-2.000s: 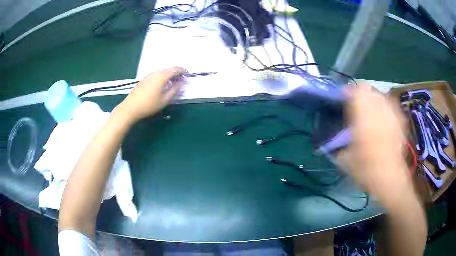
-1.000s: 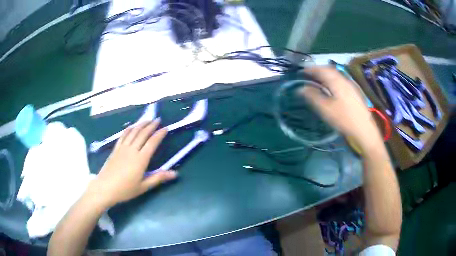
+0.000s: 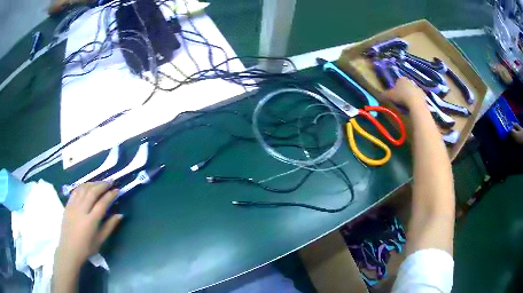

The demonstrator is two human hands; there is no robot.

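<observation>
Three white and lavender 3D pens (image 3: 131, 165) lie side by side on the green bench at the left. My left hand (image 3: 87, 220) rests over the near ends of the pens, fingers apart; whether it grips one is hidden. My right hand (image 3: 403, 91) reaches into the brown carton tray (image 3: 414, 35) among jumbled purple-white and black pens (image 3: 421, 71). Its fingertips are hidden among the pens, so I cannot tell if it holds one.
A clear filament coil (image 3: 258, 133), red and yellow scissors (image 3: 356, 114) and a light blue tool (image 3: 351, 83) lie left of the carton. Black cables (image 3: 287, 204) lie mid-bench. A white board (image 3: 94, 123) holds a dark block (image 3: 146, 37). White cloth (image 3: 35, 229) is left; a lower carton (image 3: 332, 260) is below.
The view has swung right. My right hand has moved from the filament coil into the carton tray, leaving the scissors and coil in plain view. My left hand remains by the laid-out pens.
</observation>
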